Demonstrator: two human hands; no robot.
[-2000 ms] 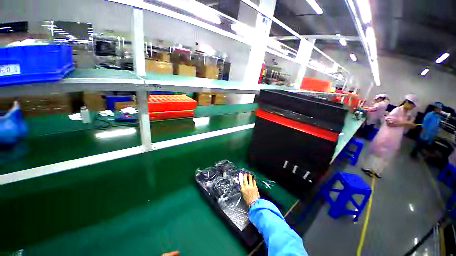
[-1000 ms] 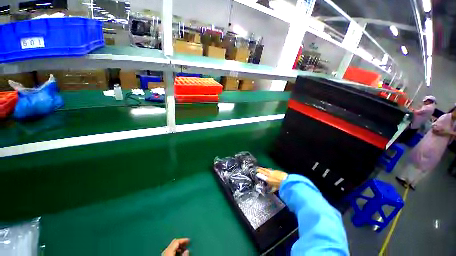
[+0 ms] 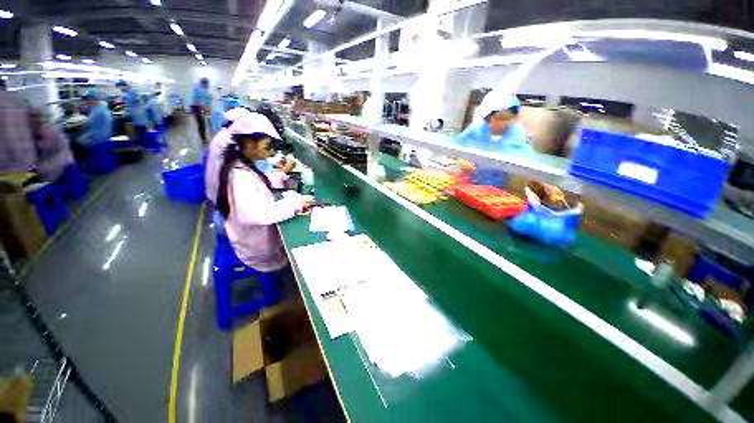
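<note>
Neither of my hands shows in the view now. Nearest in front of me on the green bench (image 3: pixel 496 376) lies a spread of clear, shiny flat bags (image 3: pixel 413 335), blurred and bright. Printed sheets (image 3: pixel 341 277) lie partly beside and under them, white with dark print and a small yellowish patch. Another white sheet (image 3: pixel 330 219) lies farther along the bench. The tray of bagged units is out of the picture.
A person in pink (image 3: pixel 252 194) sits at the bench's left edge. An open cardboard box (image 3: pixel 285 351) is below. Beyond the rail are a red tray (image 3: pixel 489 201), yellow trays (image 3: pixel 426 186), a blue bag (image 3: pixel 546 225) and another person (image 3: pixel 498 136). A blue bin (image 3: pixel 649 169) sits on the shelf.
The view has swung left along the bench. My hands, the tray of bagged units and the black stack have left the picture. The bags and sheets have come into view.
</note>
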